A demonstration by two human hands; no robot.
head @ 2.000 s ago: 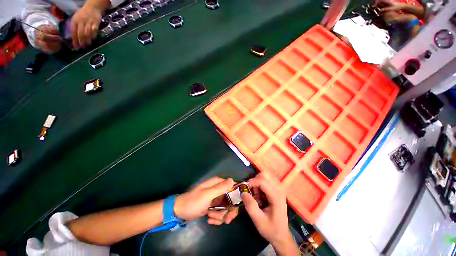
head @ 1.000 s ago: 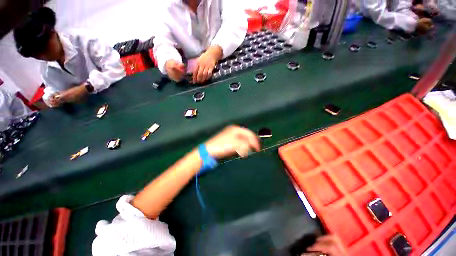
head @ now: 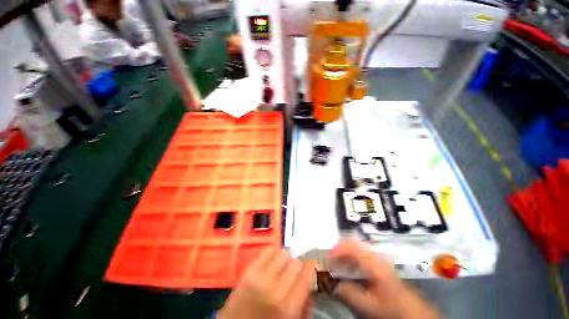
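My left hand (head: 271, 288) and my right hand (head: 374, 283) are blurred at the bottom centre, close together. Between their fingers they hold a small dark and gold watch unit (head: 325, 280), mostly hidden by the fingers. The red-orange tray (head: 203, 250) lies to the left, with two dark glass watch screens (head: 224, 220) in its pockets near the front right. Black-framed press fixtures (head: 419, 210) stand on the white press table, and one holds an open part with gold on it (head: 364, 206).
The gold pressing head (head: 330, 81) hangs above the table's back, beside the pale control panel (head: 263, 62). An orange-red button (head: 447, 266) is at the table's front right. Crumpled white paper (head: 234, 96), the green conveyor (head: 125, 146) and a coworker (head: 115, 37) are further left.
The view has turned right to the press table. My left hand has left the belt's edge and is now beside my right hand, with a small unit between them.
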